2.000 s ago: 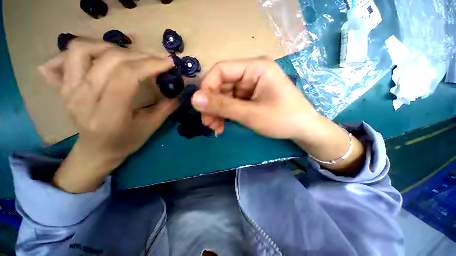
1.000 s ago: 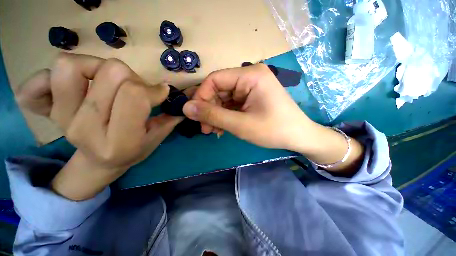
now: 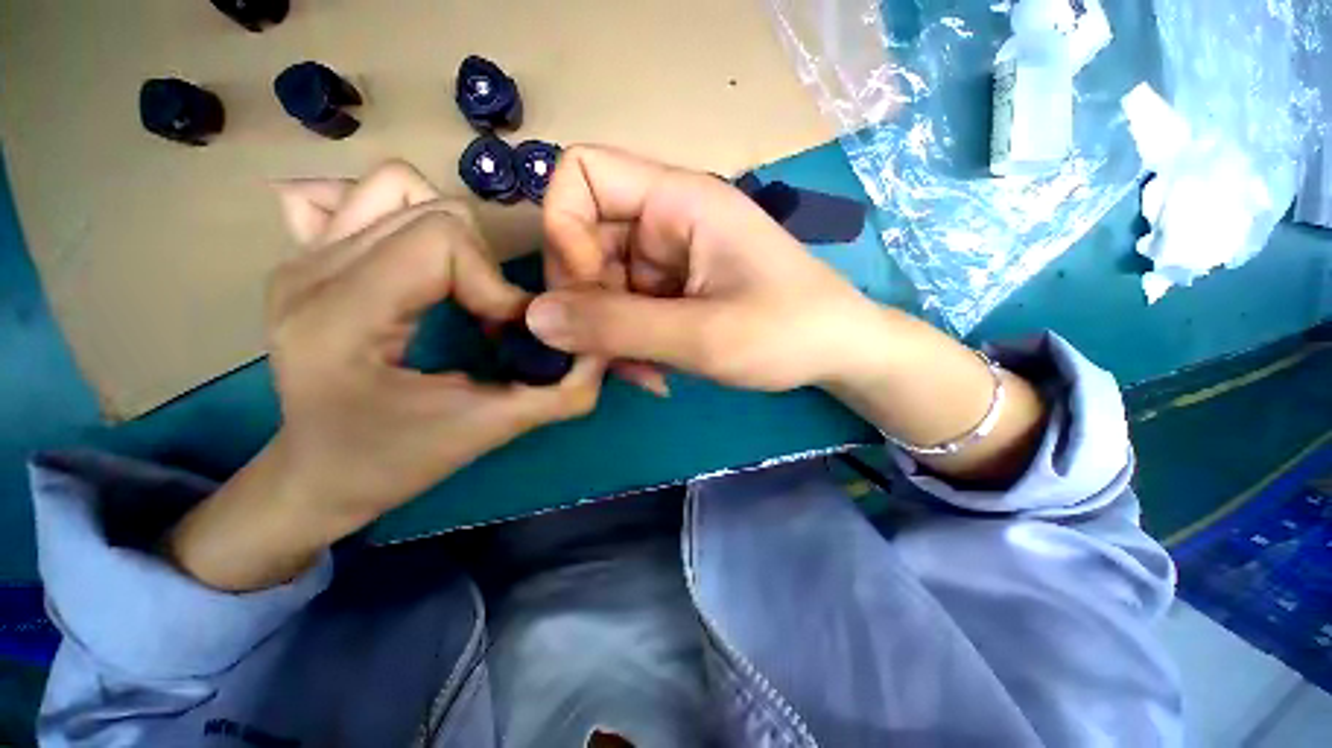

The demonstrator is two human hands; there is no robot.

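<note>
My left hand (image 3: 387, 344) is shut on a black knob (image 3: 535, 360), held between thumb and fingertips above the green surface. My right hand (image 3: 679, 278) is against the same knob, its thumb and finger pressing at the top; whether it pinches a pad there is hidden by the fingers. More black knobs stand on the cardboard sheet (image 3: 657, 73): two with bright centre dots sit side by side just beyond my hands, and another knob (image 3: 487, 94) stands behind them. The pad heap is hidden by my hands.
A black strip (image 3: 818, 214) lies right of the cardboard, partly behind my right hand. Farther right are a clear plastic bag (image 3: 950, 249), a white packet (image 3: 1034, 110) on it and crumpled white paper (image 3: 1205, 197). The green bench (image 3: 643, 439) has its front edge near my body.
The held knob has tilted and moved slightly down and towards me. My left hand has turned and shifted right, its fingers curling around the knob. My right hand stays against it.
</note>
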